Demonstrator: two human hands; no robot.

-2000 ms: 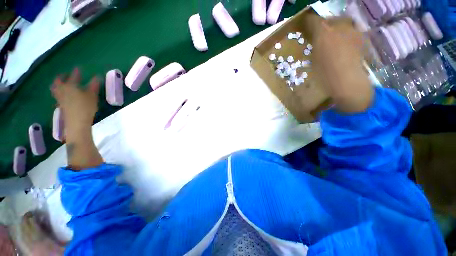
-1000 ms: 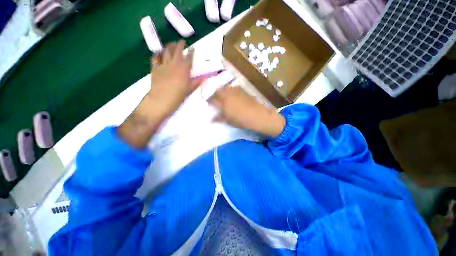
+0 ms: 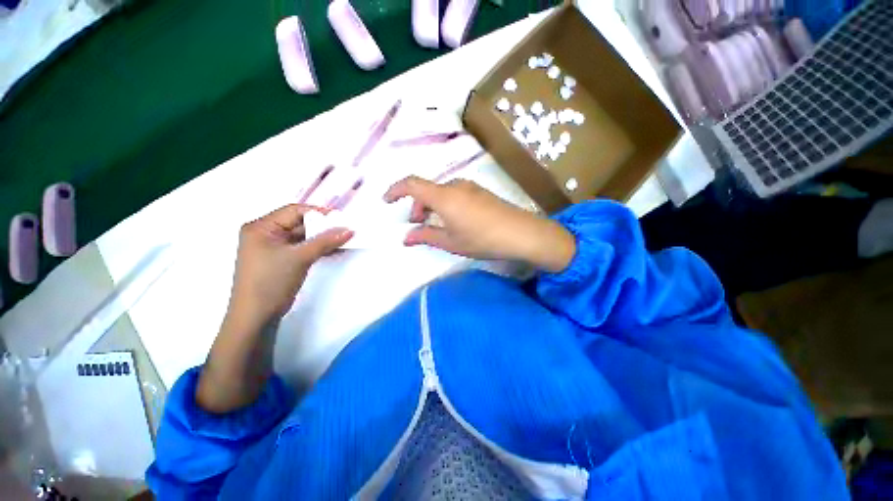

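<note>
My left hand (image 3: 274, 256) pinches a pale, washed-out oblong piece (image 3: 367, 225) above the white table; glare hides its outline. My right hand (image 3: 475, 220) is at the right end of this piece, its thumb and finger apart; contact is unclear. Several pink devices (image 3: 377, 134) lie on the white table (image 3: 225, 225) just beyond my hands, partly lost in glare. An open cardboard box (image 3: 607, 132) with scattered small white pieces (image 3: 539, 127) stands to their right.
Pink devices (image 3: 59, 217) lie on the green belt (image 3: 176, 108). Blister trays with pink devices (image 3: 739, 59) and a grid sheet (image 3: 813, 117) are at the right. A sheet with black marks (image 3: 98, 411) and clear plastic (image 3: 24, 391) are at the lower left.
My left hand has moved from the belt edge down and left to the pale piece. Several pink devices now show on the table where the hands were. The grid sheet has come into view since the earliest frame.
</note>
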